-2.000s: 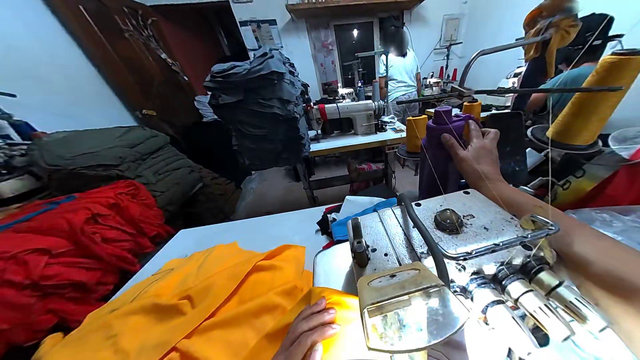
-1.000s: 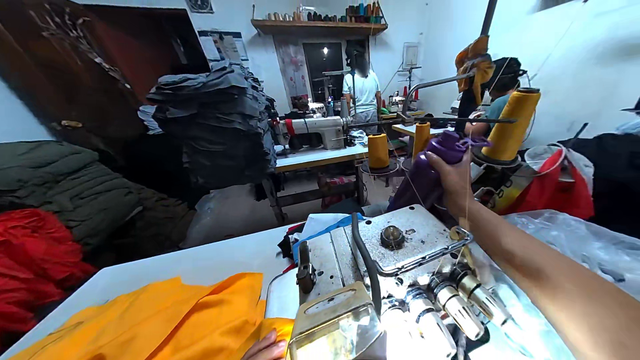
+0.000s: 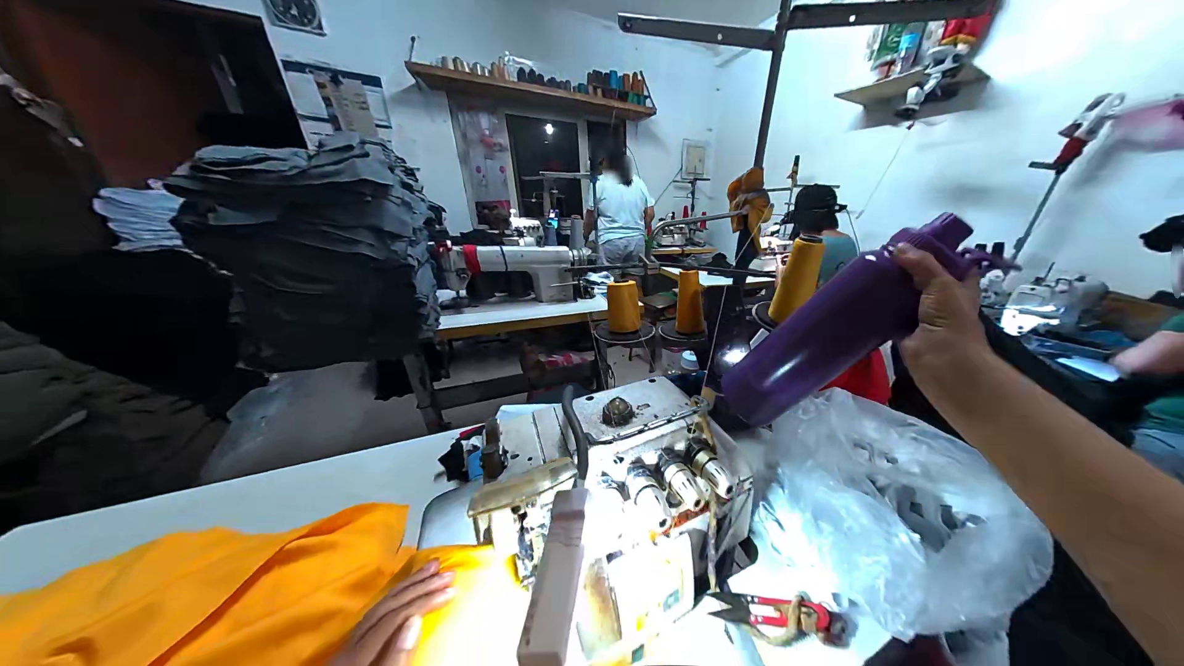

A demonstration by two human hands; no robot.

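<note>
My right hand [image 3: 939,301] is closed around the upper part of a purple bottle [image 3: 819,338], tilted in the air right of the overlock sewing machine [image 3: 620,462]. Bottom left, my left hand [image 3: 402,615] lies with its fingers on orange fabric [image 3: 250,583], beside the machine's lit needle area; whether it grips the cloth is not clear. Several tension dials sit on the machine's front. Red-handled thread snips [image 3: 777,615] lie at its lower right. Orange thread cones [image 3: 623,307] stand behind the machine.
A crumpled clear plastic bag [image 3: 888,518] lies on the right. Stacked dark garments [image 3: 305,250] rise at the left. Another sewing machine [image 3: 523,268] stands on a table ahead. One person [image 3: 622,208] stands by the window; another, in a black cap [image 3: 819,208], is beyond the cones.
My right hand has moved the purple bottle rightward from behind the machine, and it now tilts. My left hand remains at the orange fabric. The view has shifted upward and to the right.
</note>
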